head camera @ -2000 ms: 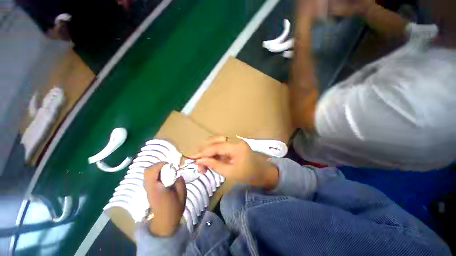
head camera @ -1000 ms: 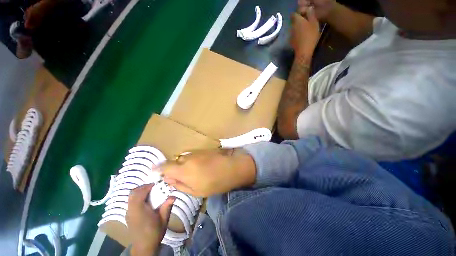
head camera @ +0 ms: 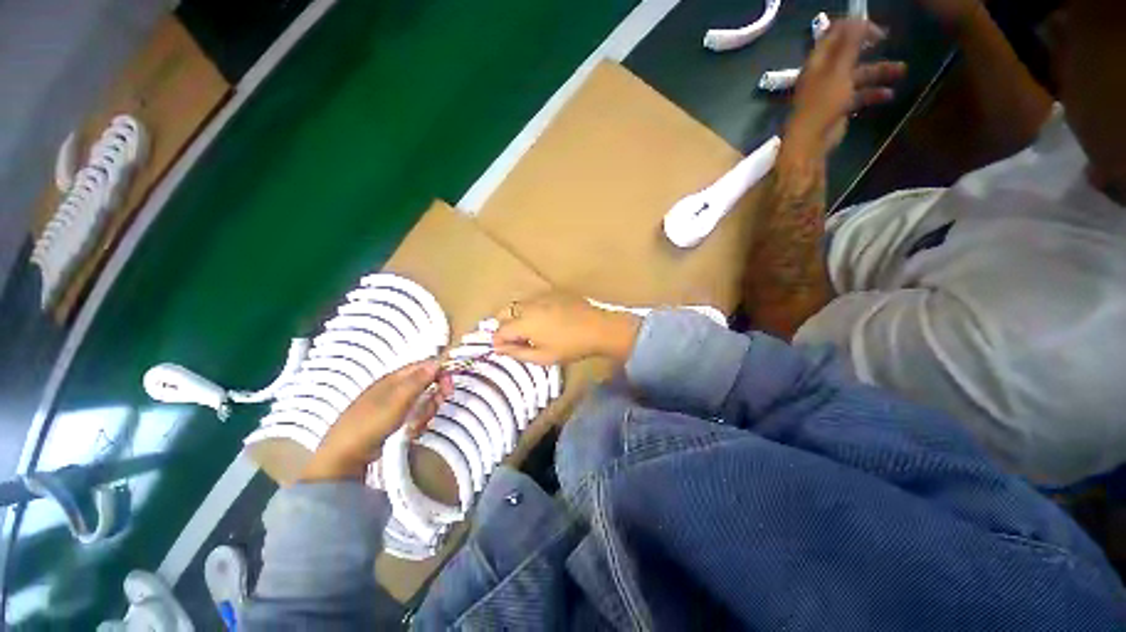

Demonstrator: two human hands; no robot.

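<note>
White curved arm shells (head camera: 371, 331) lie nested in two rows on cardboard in front of me. My left hand (head camera: 393, 407) is at the near end between the rows, thumb and fingers pinched on thin lead wires (head camera: 463, 363). My right hand (head camera: 556, 331) is over the top of the right row, its fingertips pinched at the other end of these strands. A small white part shows beside the right fingertips; its shape is unclear. A larger white arc (head camera: 398, 475) stands out below my left hand; whether the hand touches it is unclear.
A joined white subassembly (head camera: 185, 385) lies on the green belt (head camera: 278, 210). A white paddle housing (head camera: 704, 212) lies on the right cardboard (head camera: 605, 161). A coworker's arm (head camera: 796, 228) is at the right. More shells (head camera: 93, 204) lie across the belt. White housings (head camera: 226, 580) lie lower left.
My hands have moved slightly apart, with thin strands now showing between them. The rounded white part in my left hand no longer shows there. The coworker's hand has opened. The view has shifted.
</note>
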